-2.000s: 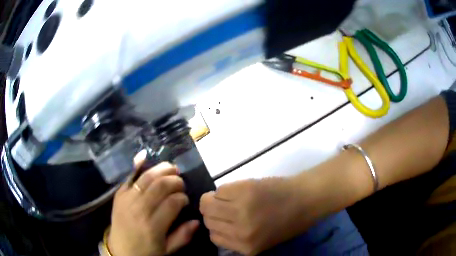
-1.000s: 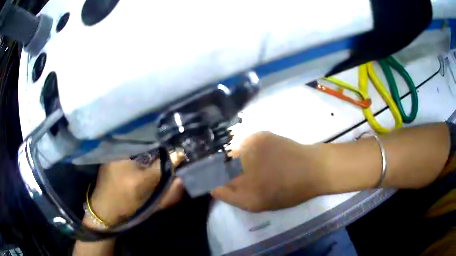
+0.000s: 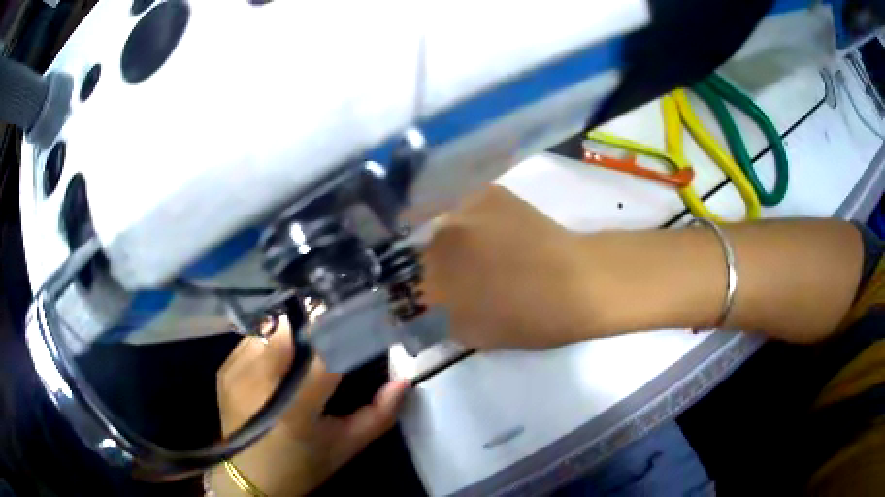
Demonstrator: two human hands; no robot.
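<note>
Black-looking cloth (image 3: 364,456) lies under the front of the white sewing machine head (image 3: 291,107) and hangs down at the table's front. My left hand (image 3: 301,417) is on this cloth, thumb spread to the right, partly behind the curved metal guard; its fingertips are partly hidden. My right hand (image 3: 505,272) is beside the metal needle and presser foot area (image 3: 398,291). Its fingertips are hidden behind the machine parts, so whether it holds anything cannot be seen.
Shears with yellow and green loop handles (image 3: 723,160) lie on the white table (image 3: 543,388) at the back right. Snips with yellow and orange handles (image 3: 636,170) lie beside them. A grey ruler strip (image 3: 621,437) edges the table. Blue jeans (image 3: 631,476) show below.
Over two seconds my right hand has moved from the cloth in front up beside the needle area. Since the last earlier frame, my left thumb has come into view, spread right. The view has also shifted.
</note>
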